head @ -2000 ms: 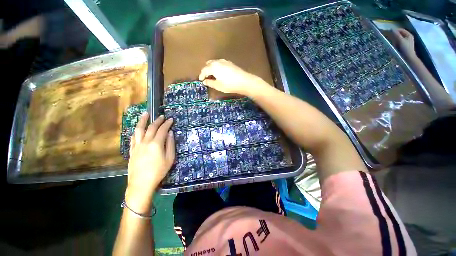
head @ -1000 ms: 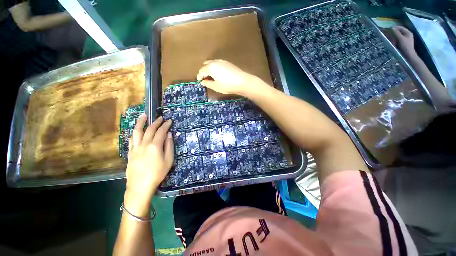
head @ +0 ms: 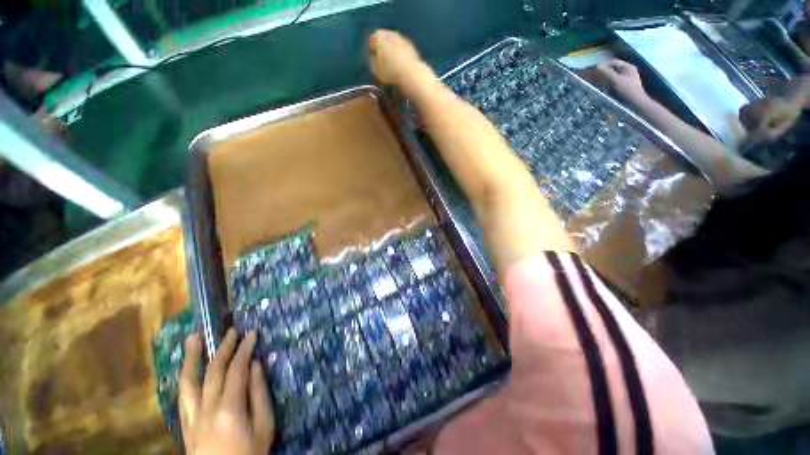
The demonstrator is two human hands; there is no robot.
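The middle tray (head: 200,231) has rows of circuit boards (head: 355,338) in its near part and brown liner (head: 311,169) in its far part. A shorter row of boards (head: 273,265) lies at the left, beyond the full rows. My left hand (head: 226,395) rests palm down over the tray's near left rim, fingers slightly apart, partly cut off by the bottom edge. A small group of boards (head: 175,355) lies beside it in the left tray. My right hand (head: 393,58) is beyond the middle tray's far edge, over the green surface. Its fingers are curled, and whether it holds anything cannot be told.
The stained left tray (head: 98,347) is cut off by the frame. At right, a neighbour's tray (head: 551,124) holds boards and shiny film (head: 657,195). A person's hands (head: 622,80) are beyond it, near a white sheet (head: 679,67). A pale post (head: 58,164) and dark cable stand behind left.
My right hand has left the short row of boards and moved away, past the tray's far edge. The view has shifted and tilted. My left hand stays at the tray's left rim.
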